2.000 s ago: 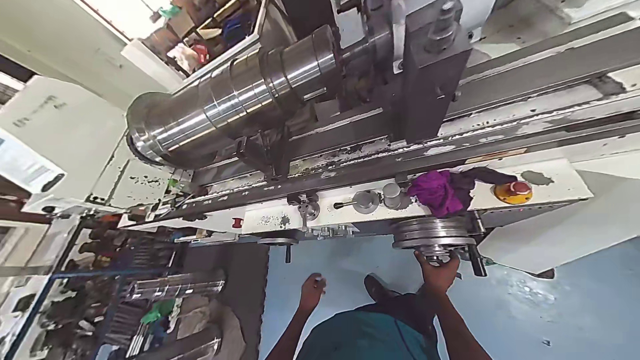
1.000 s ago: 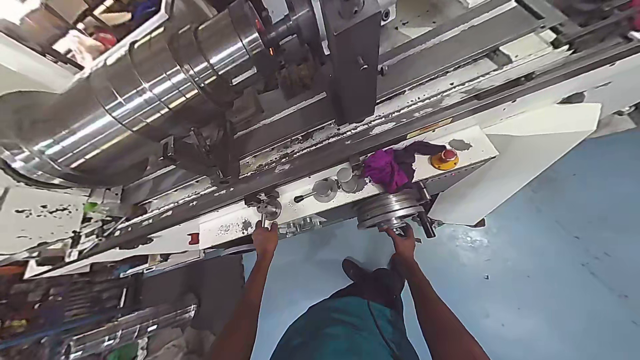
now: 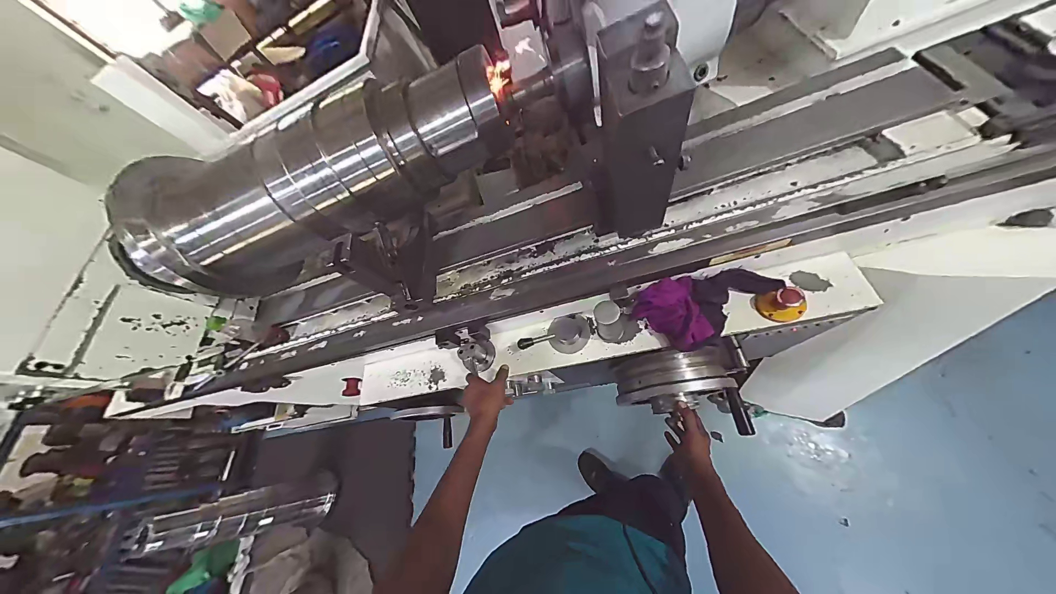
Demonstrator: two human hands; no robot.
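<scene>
My left hand (image 3: 487, 398) is at a small round metal control with a lever (image 3: 476, 353) on the machine's white front panel (image 3: 412, 371); its grip is partly hidden. My right hand (image 3: 686, 431) touches the hub of the large metal handwheel (image 3: 676, 375), fingers partly curled. A black crank handle (image 3: 740, 411) sticks out from that wheel. Above, a stepped steel cylinder (image 3: 305, 181) lies across a grinding machine, with orange sparks (image 3: 498, 78) at its right end. A smaller handwheel (image 3: 427, 411) is left of my left hand.
A purple cloth (image 3: 678, 313) lies on the panel beside a red button on a yellow base (image 3: 780, 304). A round knob with a short lever (image 3: 569, 333) stands between my hands. A dark steel block (image 3: 648, 124) rises behind. Shelves with parts (image 3: 165, 470) are at lower left.
My left hand was off the machine two seconds ago and has moved up to the small control. My right hand has stayed at the large handwheel's hub. Sparks now show at the cylinder's end.
</scene>
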